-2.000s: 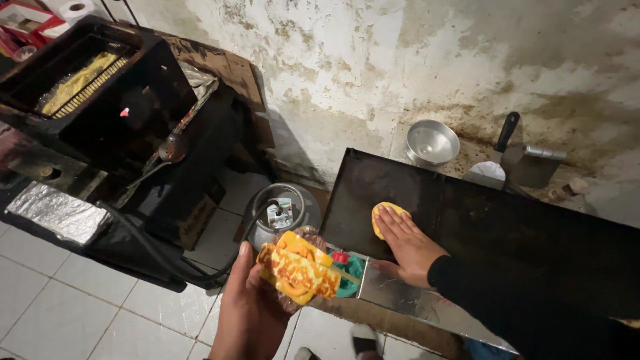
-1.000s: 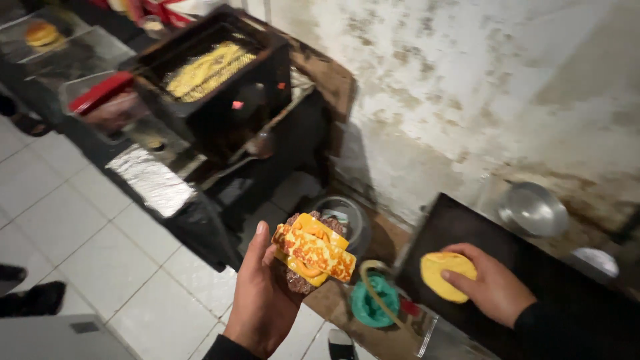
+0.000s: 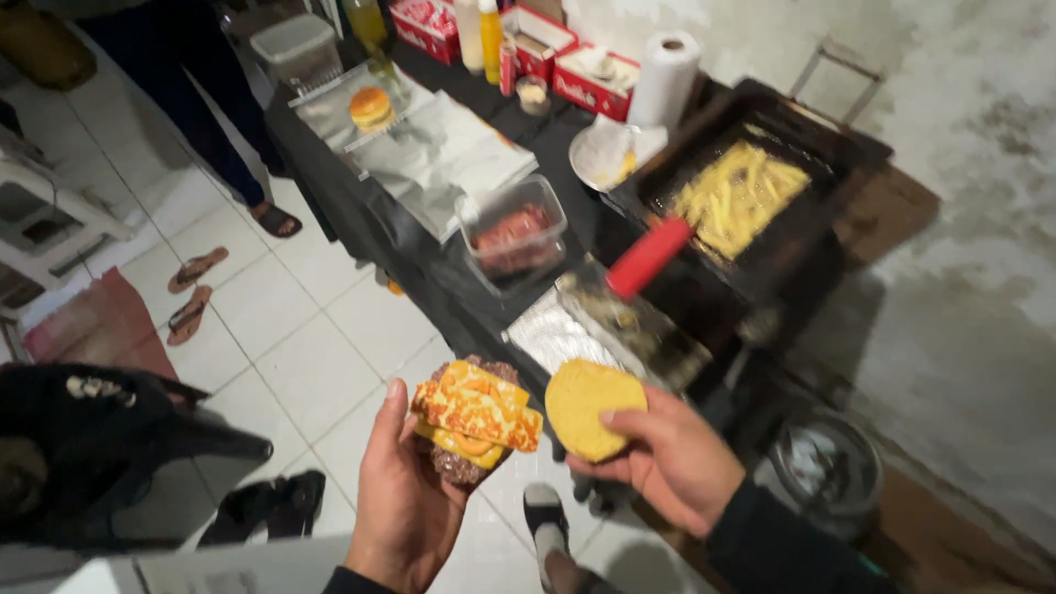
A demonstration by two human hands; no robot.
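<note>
My left hand [image 3: 412, 495] holds a burger stack from below: a browned meat patty [image 3: 458, 466] with yellow cheese slices and a seared, orange-brown slab of cheese [image 3: 478, 412] across the top. Whether a bun lies under the patty is hidden. Just right of it, my right hand [image 3: 668, 454] grips a yellow bun half [image 3: 596, 408], thumb on its flat face and fingers behind. The two hands are close together, and the bun and the stack are apart.
A black-covered table bears a fryer with fries [image 3: 738, 198], a tub of raw meat [image 3: 516, 231], a foil-wrapped piece [image 3: 557, 330], paper sheets [image 3: 445, 157] with a finished-looking burger [image 3: 371, 109], and a paper towel roll [image 3: 664, 78]. A gas cylinder [image 3: 821, 470] stands lower right. A person's legs [image 3: 198, 99] are upper left.
My right hand has lifted the bun half off the black griddle and brought it beside the stack in my left hand. The view has swung left toward the table.
</note>
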